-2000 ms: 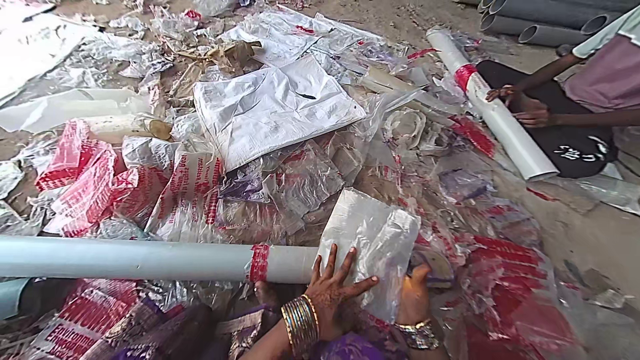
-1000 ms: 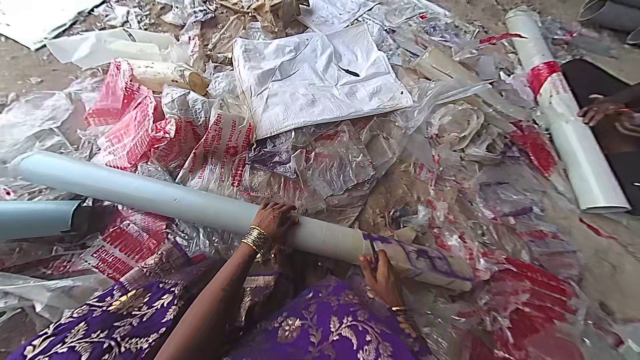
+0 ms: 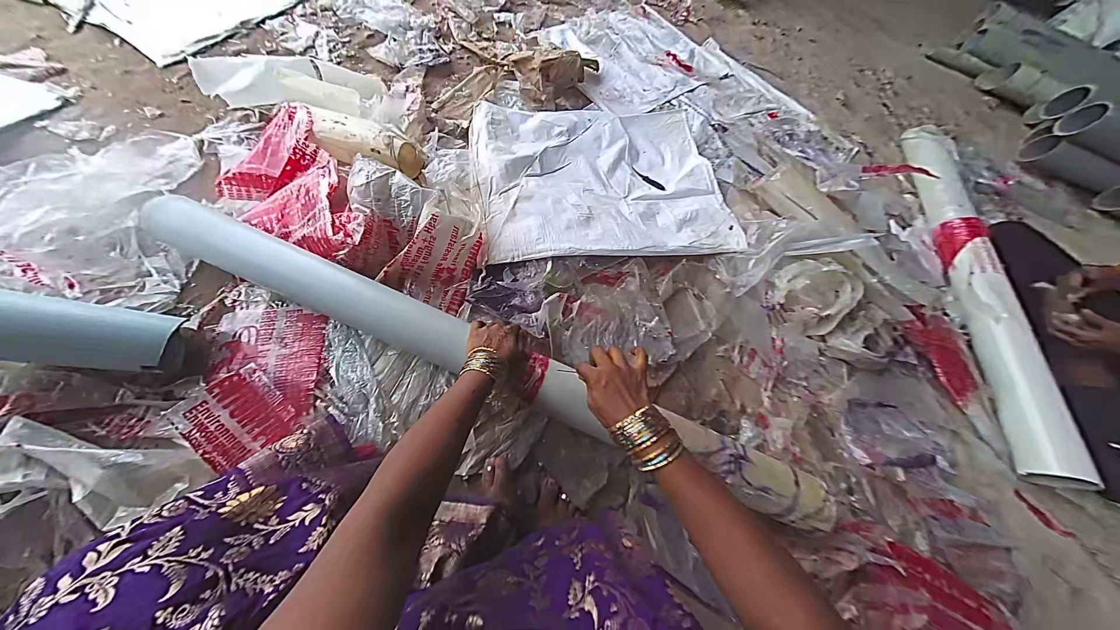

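A long pale grey plastic pipe (image 3: 324, 280) lies at a slant in front of me, with a red printed band (image 3: 535, 376) round it. Its lower right part (image 3: 757, 477) is cream with purple marks. My left hand (image 3: 497, 343) grips the pipe just left of the red band. On the other side of the band, my right hand (image 3: 615, 383) rests on the pipe with bent fingers; a thin dark thing shows by its fingertips, too small to name. Beyond the pipe a creased white sheet (image 3: 604, 188) lies on the plastic film.
Crumpled clear and red-printed plastic film (image 3: 280, 359) covers the ground. Another pipe end (image 3: 87, 331) lies at left. At right, a person's hand (image 3: 1085, 311) is near a red-banded pipe (image 3: 1006, 350). Grey pipes (image 3: 1050, 114) are stacked at the upper right.
The flat whitish plastic piece under my hands two seconds ago is no longer there. The pipe has turned to a slant, and my right hand has moved up along it since one second ago.
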